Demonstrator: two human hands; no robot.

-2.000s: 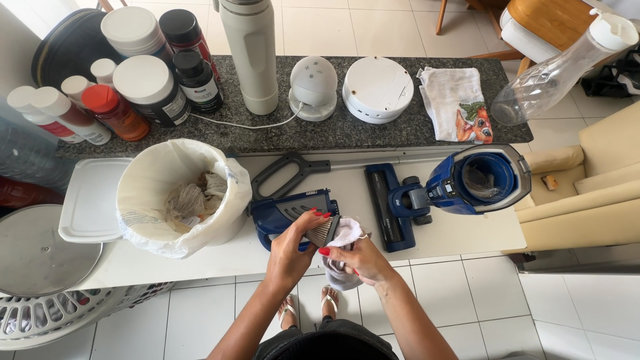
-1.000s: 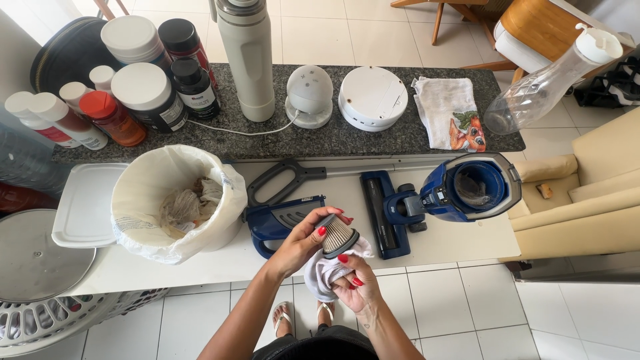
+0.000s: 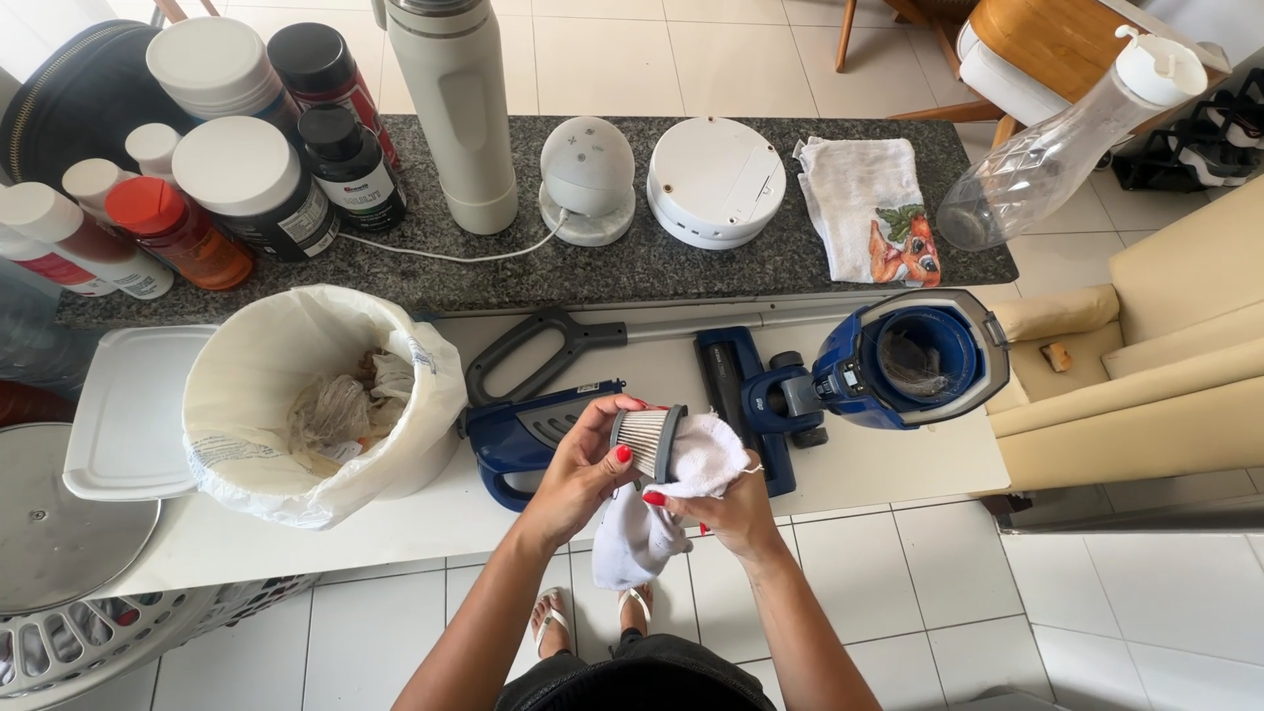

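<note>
My left hand [image 3: 583, 474] grips a pleated vacuum filter [image 3: 644, 440] by its ribbed side, its dark rim turned to the right. My right hand [image 3: 729, 509] holds a whitish cloth [image 3: 707, 456] against the open end of the filter; the rest of the cloth hangs below between my hands. Behind my left hand lies the blue vacuum body [image 3: 513, 434] on the white surface. Farther right are the blue floor head [image 3: 743, 395] and the blue dust container [image 3: 913, 360], which has grey dust inside. A grey handle [image 3: 538, 346] with a metal tube lies behind them.
A lined waste bin [image 3: 212, 434] holding rubbish stands left, beside a white lid [image 3: 138, 410]. On the granite counter [image 3: 592, 276] are several bottles and tubs, a tall flask [image 3: 459, 128], a smart speaker [image 3: 590, 168], a round white device [image 3: 716, 183], a folded cloth [image 3: 849, 197] and a clear bottle [image 3: 1047, 148].
The filter has turned from rim downward to rim facing right. My right hand has brought the cloth up to its open end, with part of the cloth hanging below.
</note>
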